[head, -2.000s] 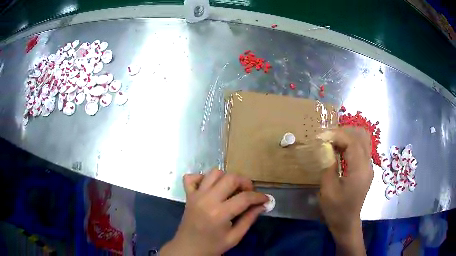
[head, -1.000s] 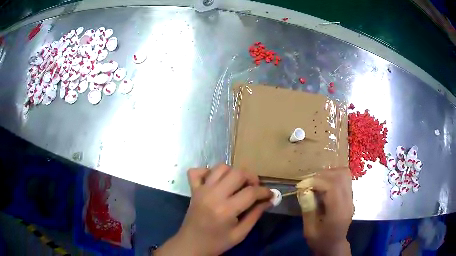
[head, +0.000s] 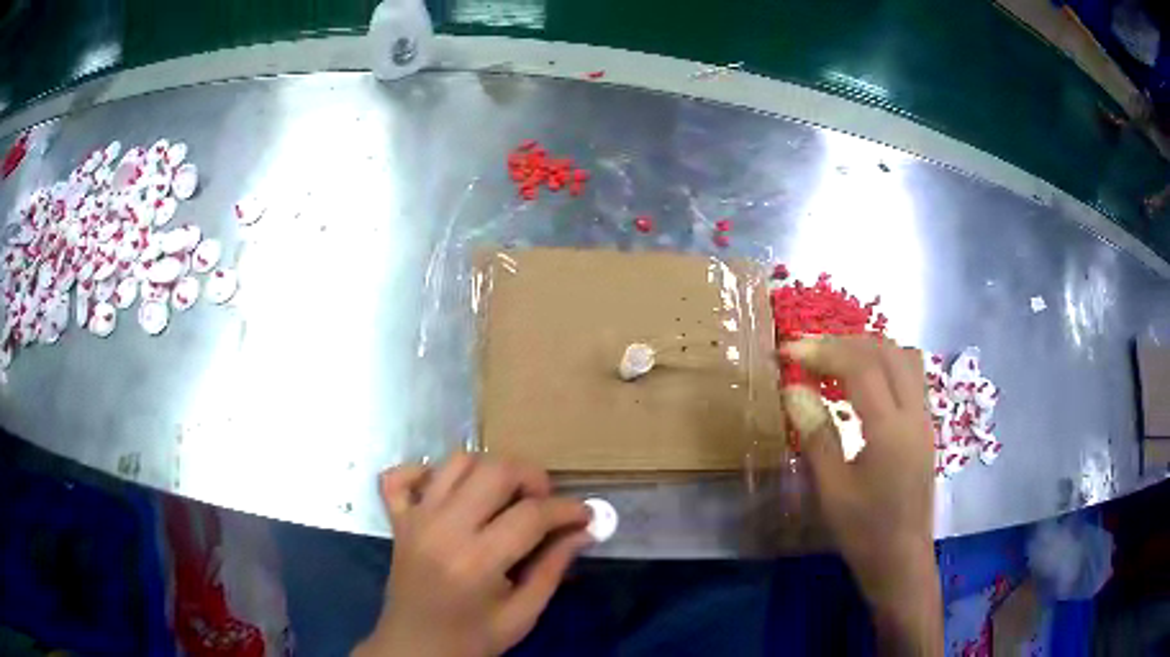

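Note:
My left hand (head: pixel 481 546) pinches a white disc (head: pixel 601 520) at the cardboard's front edge. My right hand (head: pixel 866 430), with pale yellow finger cots, is at the heap of small red pieces (head: pixel 821 308), thumb and forefinger apart; no piece is visible between them. A white cap (head: pixel 635 361) stands on the brown cardboard pad (head: pixel 565 411). A thin stick (head: pixel 674 347) shows faintly beside it, pointing right. My right hand hides part of the red heap.
A large pile of white discs with red marks (head: pixel 109 244) lies far left, a smaller one (head: pixel 962 411) right of my right hand. A red cluster (head: pixel 545 171) lies behind the pad. A white bottle (head: pixel 402 39) is at the back edge, by the green belt (head: pixel 577 32).
My right hand has left the disc and moved right to the red heap, letting go of the stick, which now shows by the cap. My left hand still holds the disc. The view has shifted.

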